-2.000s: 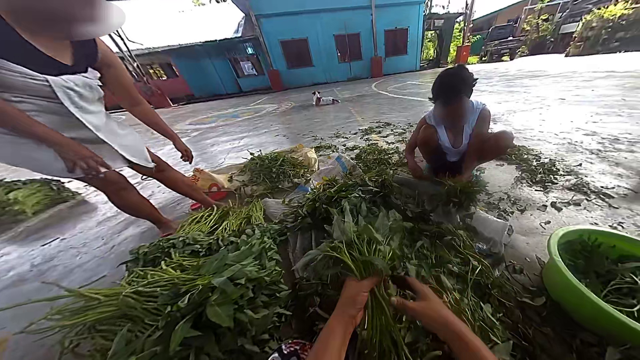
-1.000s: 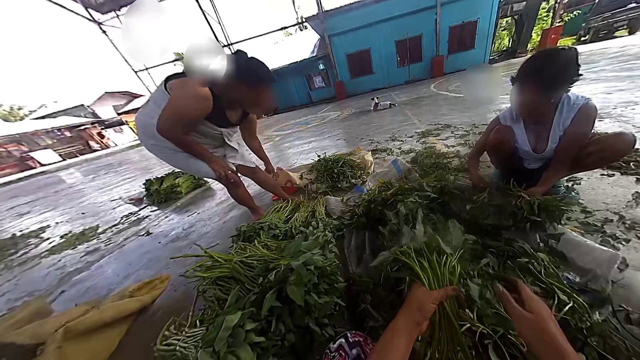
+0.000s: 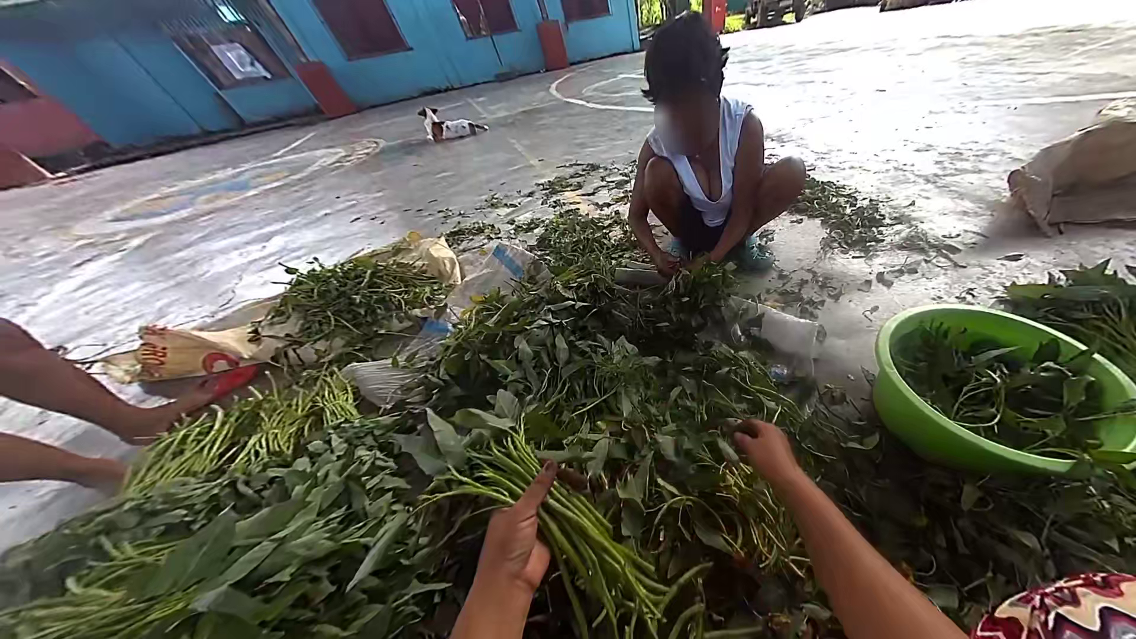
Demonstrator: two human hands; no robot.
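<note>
My left hand (image 3: 522, 537) holds a bunch of long-stemmed leafy greens (image 3: 568, 524), thumb on top, the leaves pointing away and the cut stems toward me. My right hand (image 3: 765, 451) is over the large heap of loose greens (image 3: 612, 355), its fingers bent among the leaves; whether they pinch a stem cannot be told. To the left lies a pile of greens with aligned stems (image 3: 257, 524). Across the heap a squatting person (image 3: 701, 169) has both hands at the greens.
A green plastic basin (image 3: 923, 435) with greens stands at the right. Sacks (image 3: 191, 355) lie at the left under greens, and another sack (image 3: 1083, 173) is at the far right. Another person's legs (image 3: 80, 390) are at the left edge. A dog (image 3: 448, 127) lies on the concrete.
My right hand has moved away from the bunch to the heap on the right, while my left hand keeps the bunch. The view has turned between frames.
</note>
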